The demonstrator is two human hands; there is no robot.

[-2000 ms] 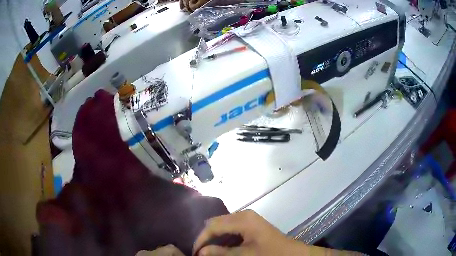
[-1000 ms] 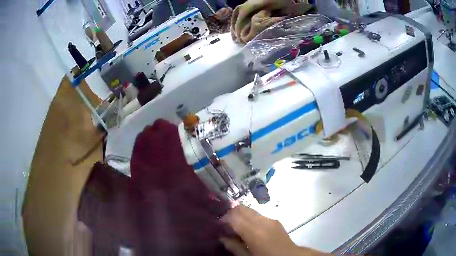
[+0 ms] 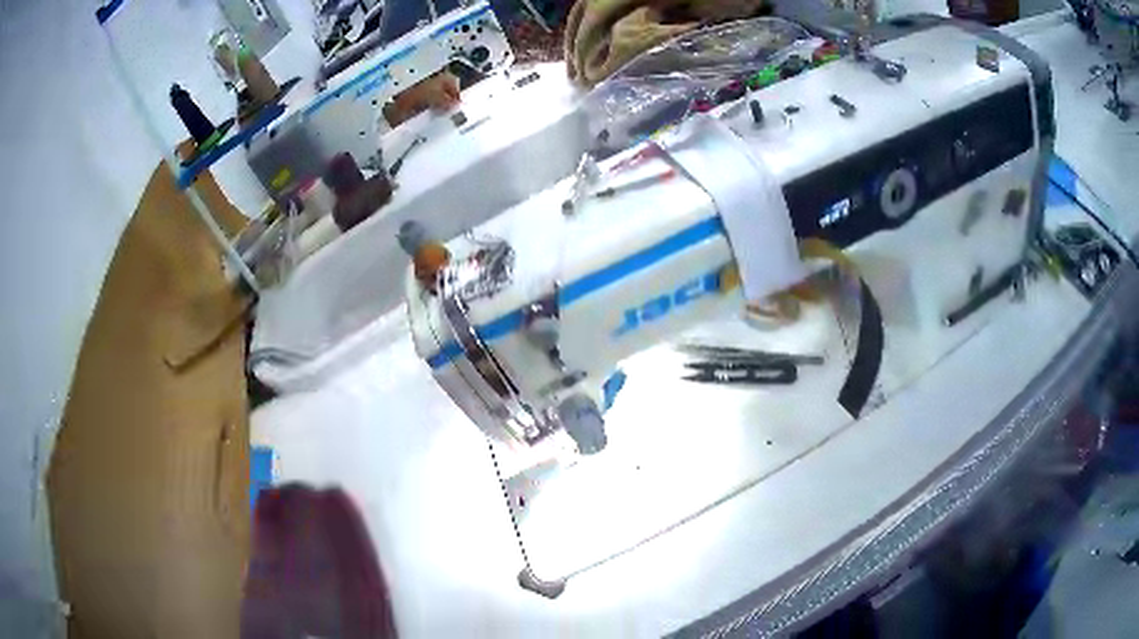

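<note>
The maroon fabric (image 3: pixel 312 562) is at the lower left, on the white tabletop's left end and cut off by the bottom edge; it is blurred. The white sewing machine head (image 3: pixel 600 300) stands across the middle, with the grey presser and needle area (image 3: pixel 537 431) lit brightly and bare of cloth. A dark thread line runs from there down to a small grey round piece (image 3: pixel 542 582) on the tabletop. Slim dark tools (image 3: pixel 743 365) lie on the bed under the arm. Neither my left hand nor my right hand can be seen.
A tan-and-black strap (image 3: pixel 862 350) hangs in a curve beneath the arm. A white band (image 3: pixel 749 212) lies over the arm. Behind are another white machine (image 3: pixel 375 106), clear plastic with coloured cones and brown cloth (image 3: pixel 662 31). A brown board (image 3: pixel 150 437) stands at the left.
The maroon fabric has moved away from the needle area to the lower left. The hand that was at the fabric has left the picture. The tabletop below the needle is now uncovered. The view has shifted.
</note>
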